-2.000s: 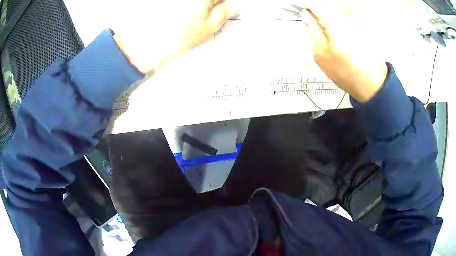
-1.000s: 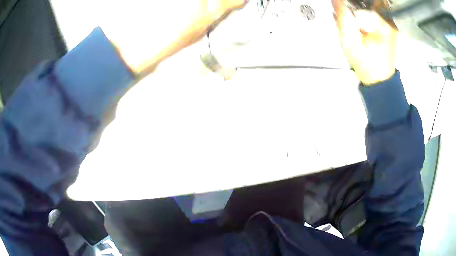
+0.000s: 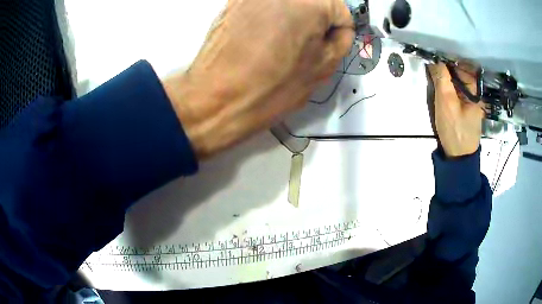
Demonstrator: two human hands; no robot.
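The white sewing machine head [image 3: 493, 35] reaches in from the upper right over the white bed. My left hand [image 3: 273, 65] is large in the upper middle, its fingers curled beside the needle area; whether it pinches anything is hidden. My right hand [image 3: 456, 113] reaches up under the machine arm, its fingertips partly hidden behind dark metal parts. A dark thread [image 3: 328, 98] runs from near my left hand towards the round plate [image 3: 364, 54], which has a small red patch. A short loose thread [image 3: 356, 105] lies on the bed.
A printed ruler [image 3: 226, 256] runs along the bed's front edge. A beige tape strip [image 3: 295, 180] sticks to the bed below a curved cover [image 3: 291, 139]. Black mesh cloth [image 3: 30, 53] lies at the far left. A dark seam crosses the bed.
The view has shifted forward, and the machine head and needle area now show. My right hand has moved from the bed to under the machine arm. My left hand is now near the needle.
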